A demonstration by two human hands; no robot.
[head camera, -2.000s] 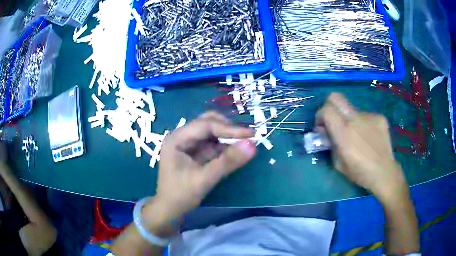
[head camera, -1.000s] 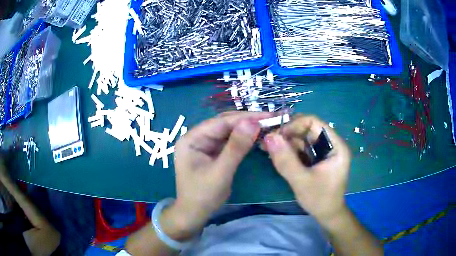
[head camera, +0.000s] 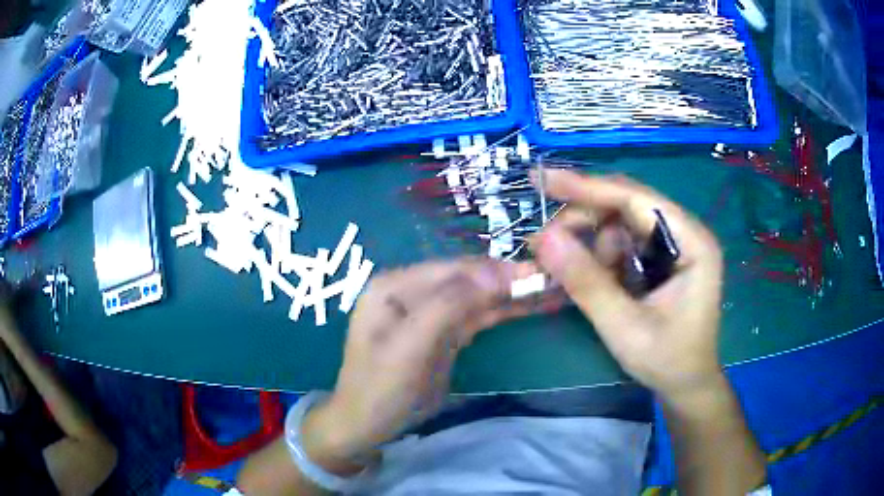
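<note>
My left hand [head camera: 417,329] is near the middle of the bench and pinches a white sleeve [head camera: 527,285] at its fingertips. My right hand [head camera: 645,281] is close beside it, fingers curled around a small dark tool [head camera: 659,254] with a shiny edge, mostly hidden in the palm. A thin lead [head camera: 544,194] stands up by the right fingertips. A heap of sleeved pieces [head camera: 497,184] lies beyond the hands. A large pile of white sleeves [head camera: 242,228] lies at left. Both hands are slightly blurred.
Two blue trays [head camera: 378,137] of metal parts and long leads stand at the top. A digital scale [head camera: 127,242] is at left. Red leads [head camera: 805,223] lie at right. A clear plastic box [head camera: 824,58] is upper right. Another person's arm [head camera: 44,387] shows at lower left.
My hands came together from apart, then my right hand moved slightly right and my left fingertips moved down. The dark tool has come into view in my right palm.
</note>
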